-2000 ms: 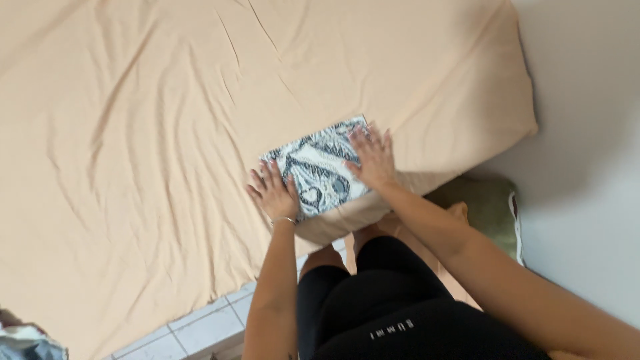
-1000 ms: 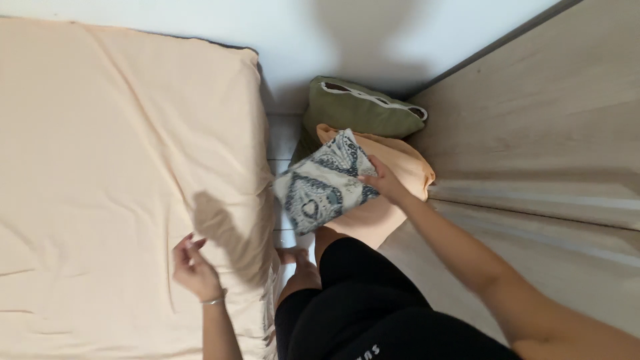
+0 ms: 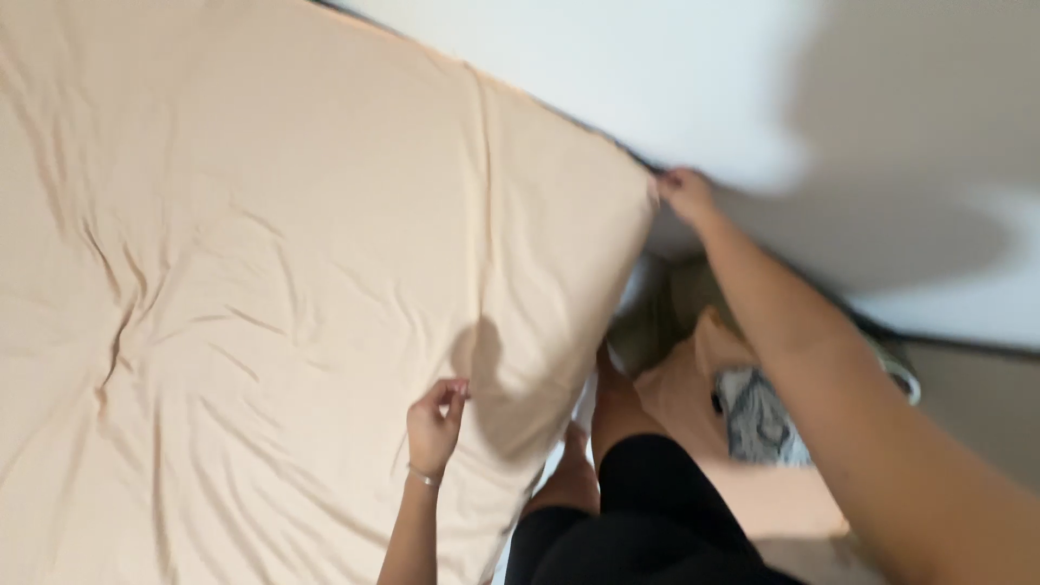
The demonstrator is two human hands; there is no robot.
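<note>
A wrinkled peach bed sheet (image 3: pixel 325 268) covers the mattress. My right hand (image 3: pixel 684 195) is at the mattress corner beside the wall, its fingers pinched on the sheet's corner. Over the bed near its side edge is my left hand (image 3: pixel 436 422), fingertips curled toward the thumb, with a thin bracelet at the wrist; whether it holds a bit of the sheet I cannot tell. The folded blue-and-white patterned cloth (image 3: pixel 757 418) lies on a peach fabric item (image 3: pixel 699 390) to the right of my legs, partly hidden by my right forearm.
A white wall (image 3: pixel 569 57) runs along the head side of the bed. An olive-green cushion (image 3: pixel 894 357), mostly hidden by my forearm, is beside the peach item. A wood-toned panel (image 3: pixel 975 406) stands at the right. My legs are close against the bed's side.
My right hand has let go of the folded patterned cloth, held a second ago, and has moved to the mattress corner. The cloth now rests on the peach item. The view has shifted.
</note>
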